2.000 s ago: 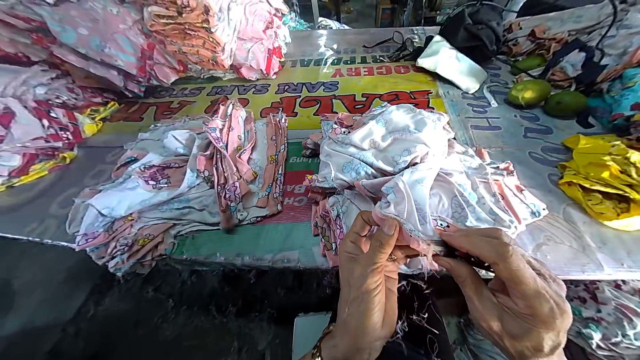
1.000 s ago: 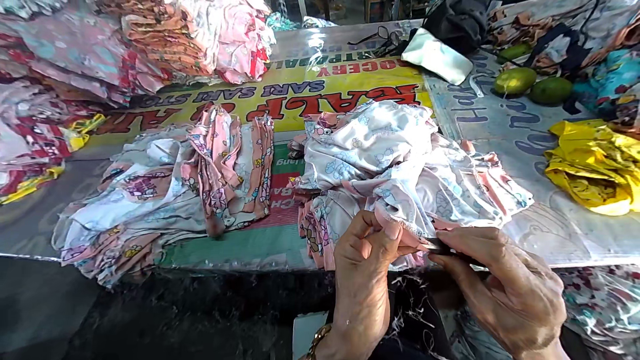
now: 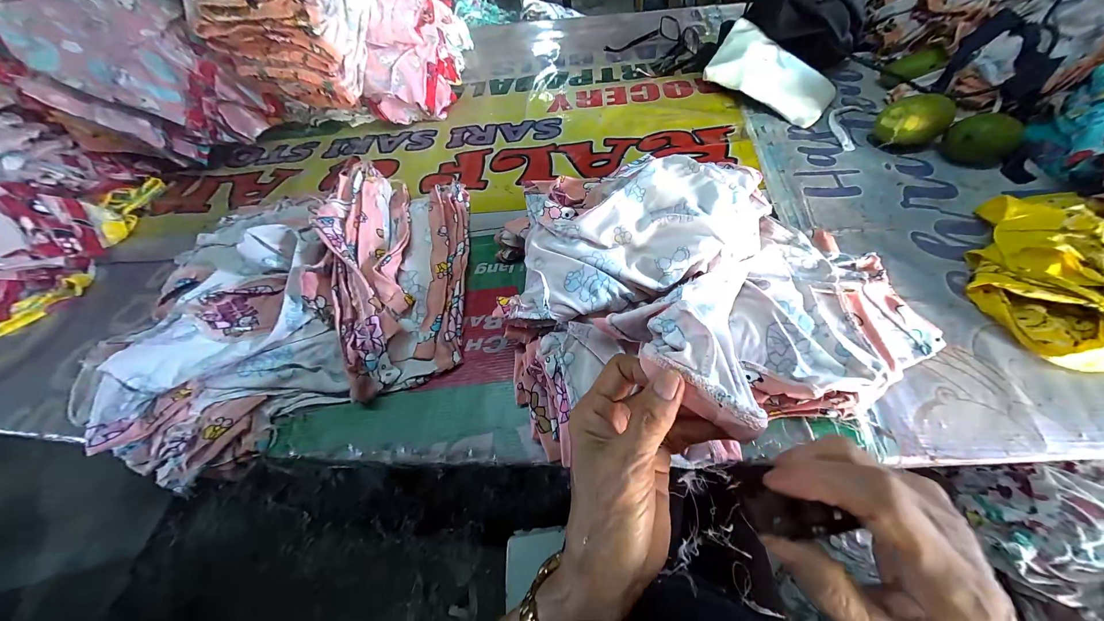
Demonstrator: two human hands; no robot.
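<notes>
My left hand [image 3: 625,457] pinches the pink hem of a white printed garment [image 3: 690,332] between thumb and fingers, at the table's near edge. The garment lies over a pile of pink and white printed cloth [image 3: 854,336]. Low on the right, my right hand [image 3: 888,526] is blurred, its fingers around a small dark tool [image 3: 793,509] whose kind I cannot tell; it is apart from the cloth. Left of this pile lies a second pile of similar printed garments [image 3: 259,319], with folded pink pieces [image 3: 388,276] on its right side.
Stacked printed cloth [image 3: 285,52] stands at the back left. A yellow plastic bag [image 3: 1044,276] lies at the right, green mangoes [image 3: 914,119] behind it. Eyeglasses [image 3: 668,39] and a white pouch [image 3: 768,73] are at the back. Loose threads [image 3: 716,526] hang below the table edge.
My right hand has moved away from the hem, down and to the right, with the dark tool. My left hand still holds the hem.
</notes>
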